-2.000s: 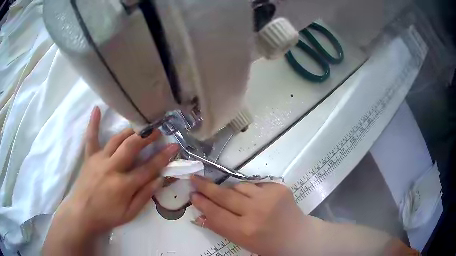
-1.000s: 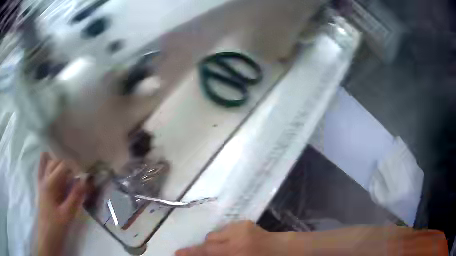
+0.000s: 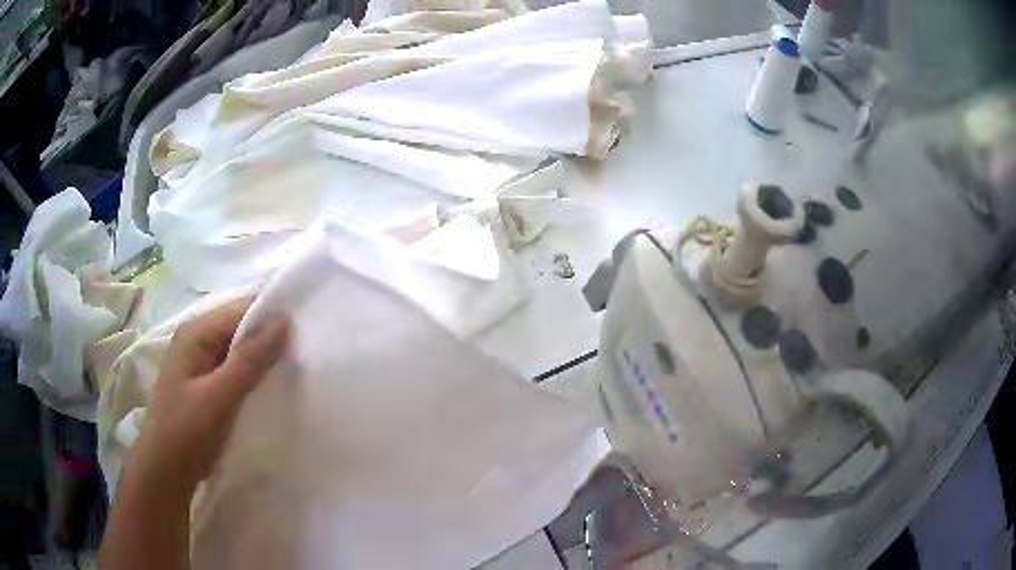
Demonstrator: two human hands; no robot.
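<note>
My left hand (image 3: 206, 384) grips the upper left edge of a large white fabric panel (image 3: 379, 379) between thumb and fingers. The panel spreads from this hand toward the sewing machine head (image 3: 680, 379), which stands on the right with blue lettering. The panel's right tip reaches the needle area, which is blurred and partly hidden. A blurred skin-toned patch shows low beneath the machine head; I cannot tell if it is my right hand.
A pile of white and cream cloth (image 3: 446, 100) lies across the table behind the panel, with more bunched cloth (image 3: 56, 301) at the far left. A white thread cone with a blue top (image 3: 772, 87) stands at the back right. Thread scraps (image 3: 560, 266) lie beside the machine.
The view has swung left to the cloth pile, and the green-handled scissors are out of view. My left hand has moved from beside the needle area and now holds up the white panel.
</note>
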